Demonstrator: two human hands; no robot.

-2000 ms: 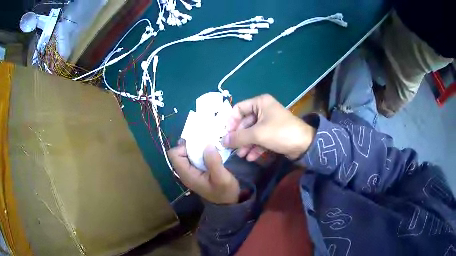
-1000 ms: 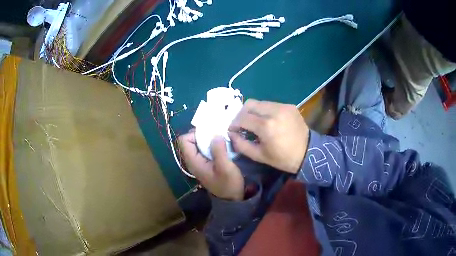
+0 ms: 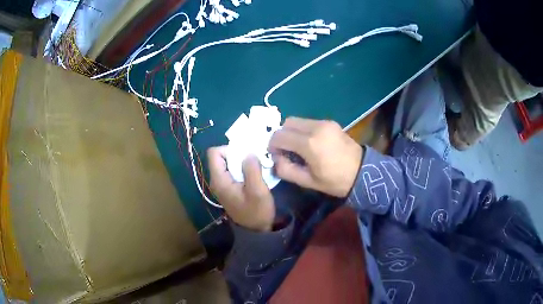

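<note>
A white round housing (image 3: 249,134) with squarish tabs at its rim is held over the bench's near edge. It is overexposed, with a small dark hole near its middle. My left hand (image 3: 241,190) grips its lower left rim, thumb on its face. My right hand (image 3: 315,153) is at its right side with curled fingers against it; whether the fingers pinch a small part or wire is hidden. A white Y-splitter cable (image 3: 309,66) runs from the housing's top edge up across the green bench (image 3: 238,77), ending in short forked tails.
A large cardboard carton (image 3: 101,184) stands at the left. More white cables (image 3: 238,40) and thin red wires (image 3: 174,127) lie on the bench. Yellowish wires (image 3: 74,54) are at the far left. A person's light trouser leg (image 3: 491,83) and a red stool (image 3: 527,122) are at the right.
Compared with two seconds ago, my right fingers are more curled and closer to the housing's face, with the back of the hand turned up. The view has shifted slightly; the housing stays in my left hand.
</note>
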